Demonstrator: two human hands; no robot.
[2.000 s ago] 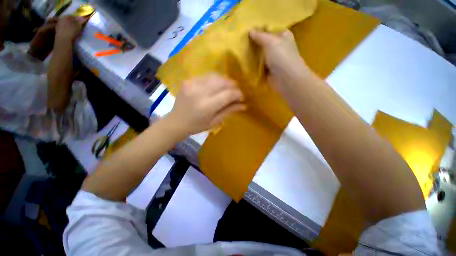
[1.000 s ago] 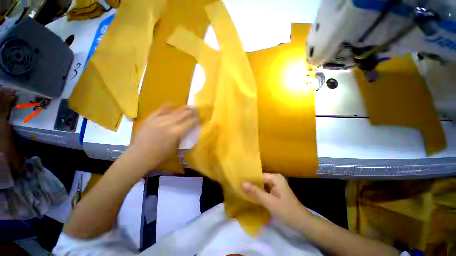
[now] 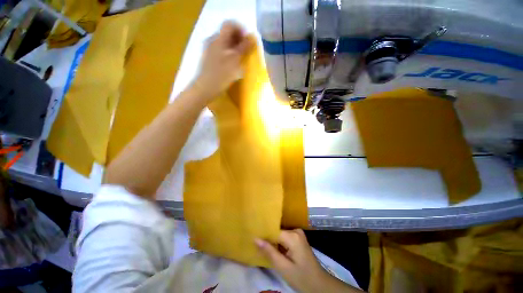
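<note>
A yellow fabric panel (image 3: 235, 189) with a curved notch on its left edge stretches between my hands, just left of the needle area. My left hand (image 3: 223, 60) pinches its far end near the machine head. My right hand (image 3: 289, 254) holds its near corner below the table's front edge. Another yellow piece (image 3: 294, 194) lies under it, its right strip showing. The white sewing machine (image 3: 395, 51) has a blue stripe and "JACK" lettering. The presser foot area is washed out by the lamp glow (image 3: 281, 114).
A notched yellow panel (image 3: 407, 131) lies right of the needle. Long yellow pieces (image 3: 137, 74) lie on the left. A grey housing (image 3: 20, 106) and orange-handled snips (image 3: 11, 154) are far left. A yellow heap (image 3: 441, 260) is below the table edge, right. Another person's sleeve (image 3: 31, 237) shows lower left.
The view has swung right, toward the machine. My left hand has moved from the panel's side to its far end. The panel, crumpled before, is now stretched out beside the needle.
</note>
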